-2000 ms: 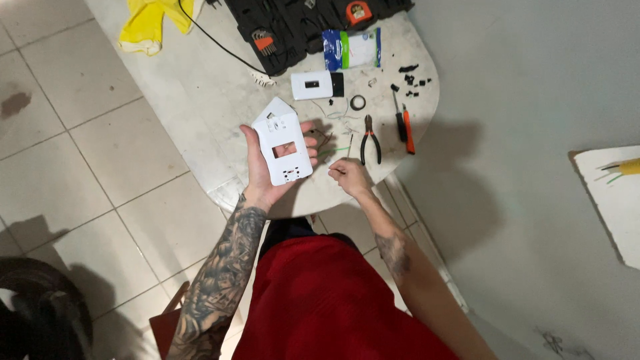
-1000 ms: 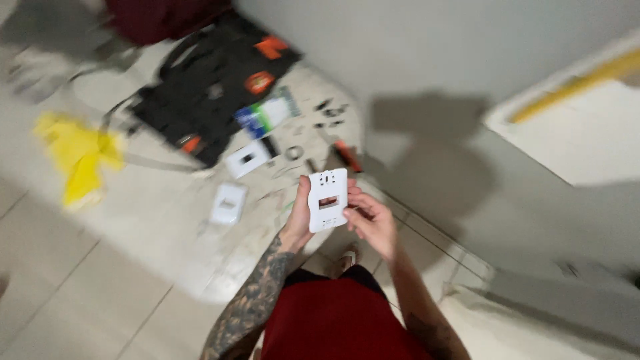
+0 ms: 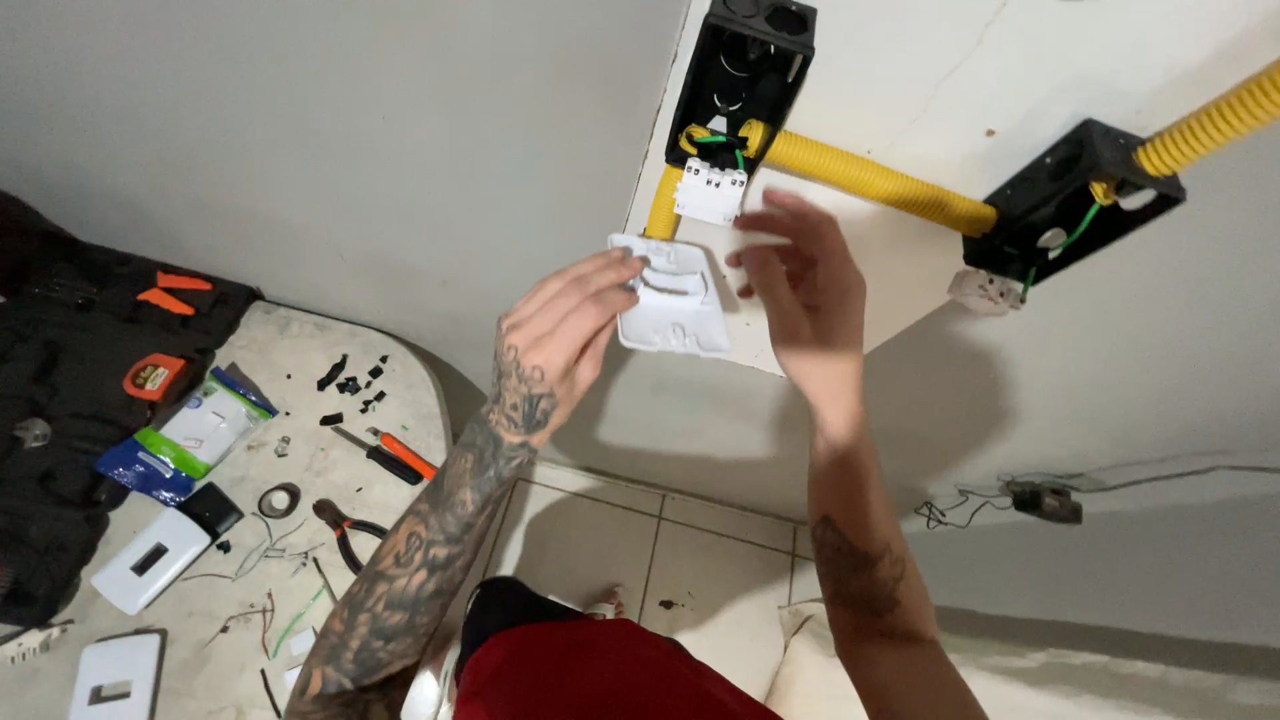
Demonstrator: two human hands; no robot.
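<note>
My left hand grips a white plastic wall plate by its left edge, in front of a white board on the wall. Just above the plate, a white socket module hangs by green wire from the lower end of a black electrical box. Beside the module and the plate, my right hand is raised with fingers apart and slightly blurred, holding nothing that I can see. Yellow corrugated conduit joins this box to a second black electrical box, below which another white module hangs.
On the table at the left lie pliers, a screwdriver, an orange-handled tool, a tape roll, wire scraps and white plates. A black tool case holds a tape measure. An adapter hangs low on the wall.
The view has swung from the table to the wall boxes. The plate, near my body before, is now up by the hanging module, and my right hand has come away from it.
</note>
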